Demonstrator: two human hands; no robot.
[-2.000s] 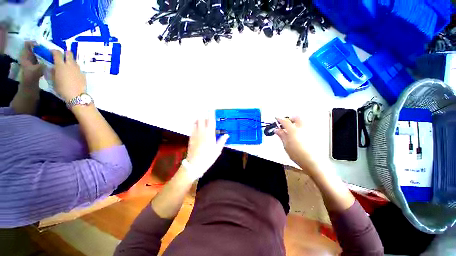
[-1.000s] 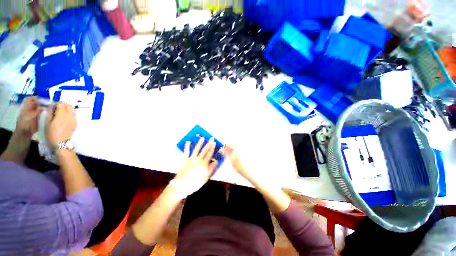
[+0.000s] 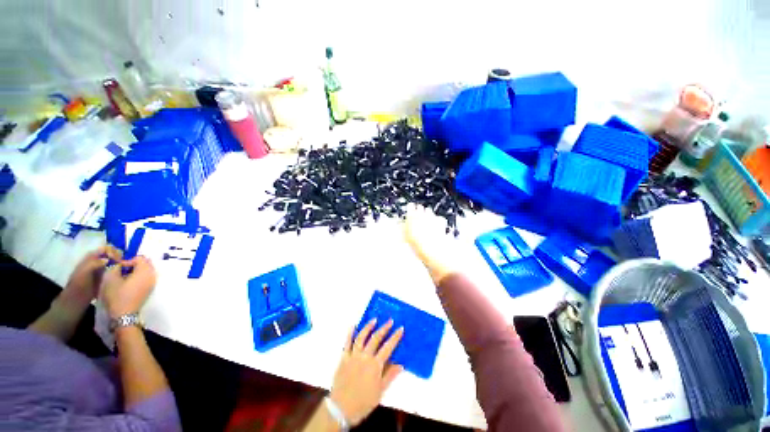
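Observation:
A blue tray (image 3: 420, 337) lies at the table's front edge. My left hand (image 3: 369, 359) holds its lower left part, fingers spread over it and thumb by the lower edge. A filled blue tray (image 3: 295, 326) lies left of it, with two upright plugs and a black cable coil in its recesses. My right hand (image 3: 416, 238) is stretched out to the front edge of the black cable pile (image 3: 350, 181). It is small and overexposed, so its fingers and any cable in them cannot be made out.
A neighbour's hands (image 3: 122, 283) work at the left by a printed package (image 3: 173, 253). Blue tray stacks (image 3: 582, 190) and loose trays (image 3: 515, 261) stand at the right. A smartphone (image 3: 540, 350) lies beside a grey-green basket (image 3: 595, 337) holding printed packs. Bottles stand by the wall.
The filled tray now lies to the left, out of my hands. My left hand is on another blue tray. My right hand has moved forward to the cable pile. The view has tilted up.

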